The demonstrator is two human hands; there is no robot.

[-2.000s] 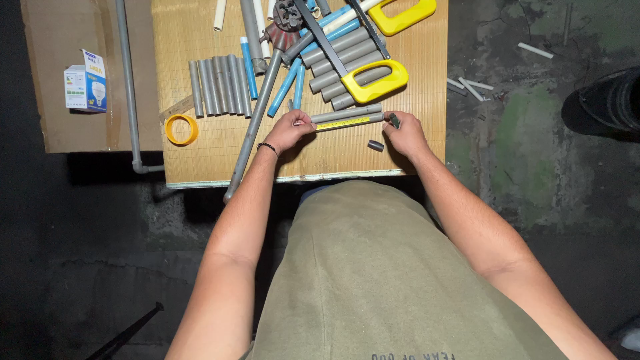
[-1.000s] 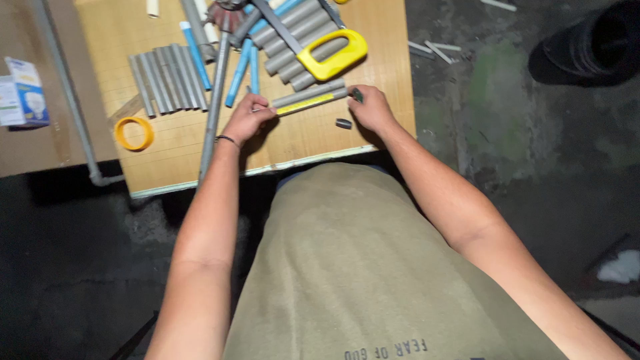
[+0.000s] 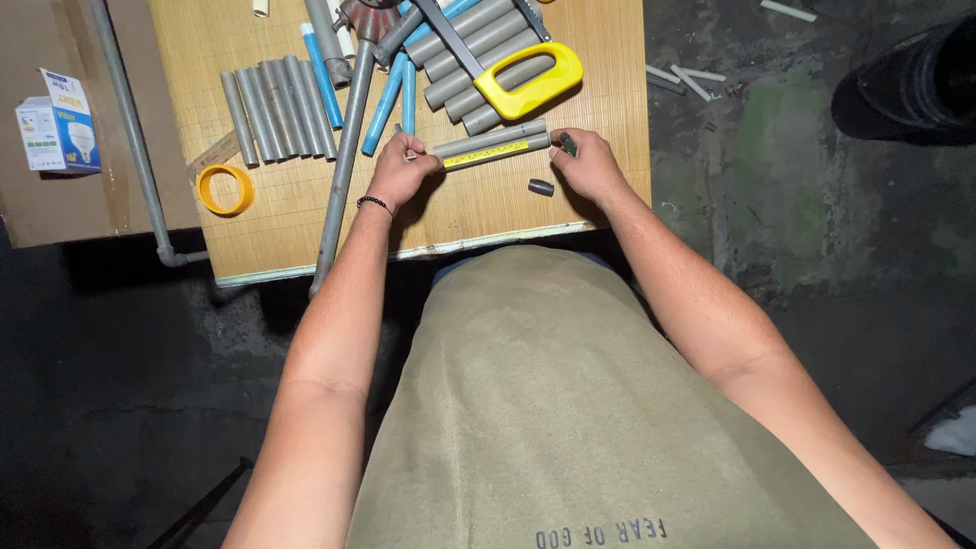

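Observation:
Two grey plastic pipe pieces (image 3: 492, 137) lie side by side on the mat-topped table, with a yellow measuring strip (image 3: 486, 155) along the nearer one. At the left end of the strip, my left hand (image 3: 406, 169) pinches something small and thin, partly hidden by the fingers. Around a small dark green object (image 3: 568, 145), perhaps a marker, my right hand (image 3: 587, 164) is closed at the pipes' right end. A short dark cylindrical cap (image 3: 541, 187) rests just below and left of that hand.
Beyond the pipes lie a yellow-handled hacksaw (image 3: 528, 80), more grey pipes (image 3: 278, 110) and blue pipes (image 3: 322, 76). A long grey pipe (image 3: 345, 168) overhangs the front edge. An orange tape roll (image 3: 225, 190) sits left. A bulb box (image 3: 59, 126) stands on cardboard further left.
Both hands stay at the two ends of the pipe pieces and strip throughout. The view has shifted.

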